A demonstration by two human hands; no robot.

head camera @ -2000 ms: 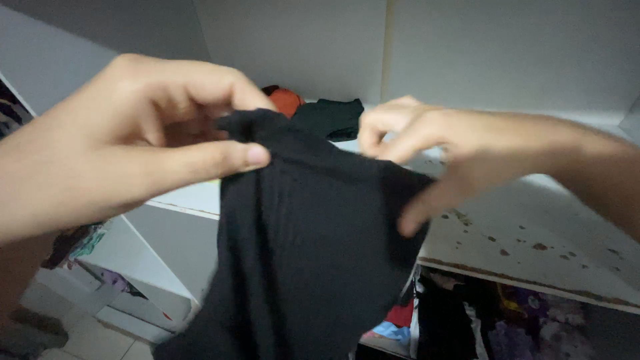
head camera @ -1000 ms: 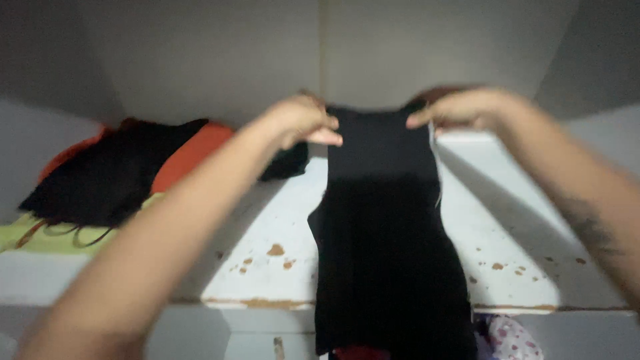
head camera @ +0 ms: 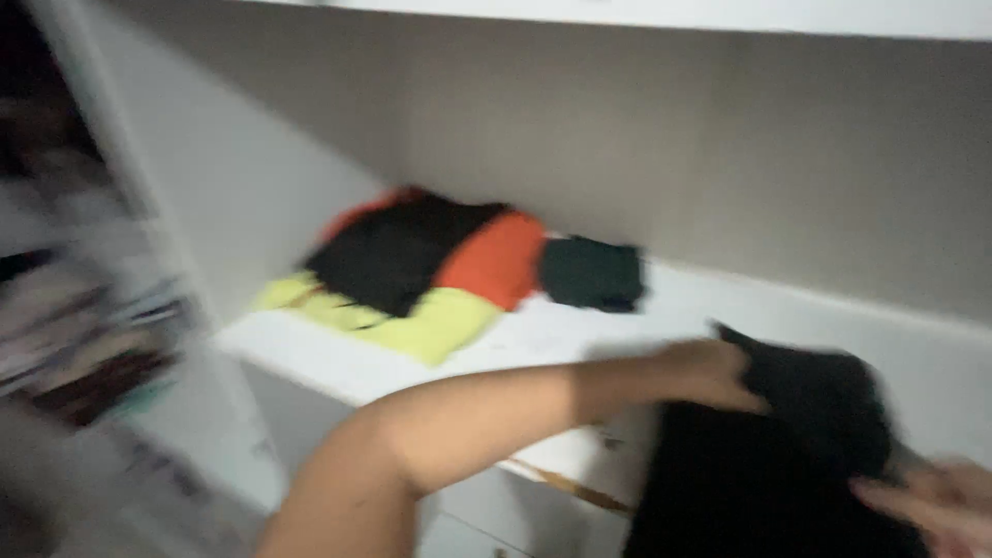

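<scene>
A black cloth garment (head camera: 744,473) hangs over the front edge of a white shelf at the lower right, its upper part turned over. My left hand (head camera: 709,376) grips the garment near its top left. At the right edge of the view, my right hand (head camera: 930,496) is blurred against the garment's right side, with the thumb on the cloth; its other fingers are partly hidden or cut off.
On the shelf (head camera: 310,360) lies a stack of folded clothes: yellow-green (head camera: 457,322), orange (head camera: 504,260) and black (head camera: 395,248). Beside it sits a dark green folded cloth (head camera: 593,273). More clothes (head camera: 85,349) fill a blurred compartment at the left.
The black garment hung spread between both hands one second ago; now its upper part is turned over. The view has swung to the left.
</scene>
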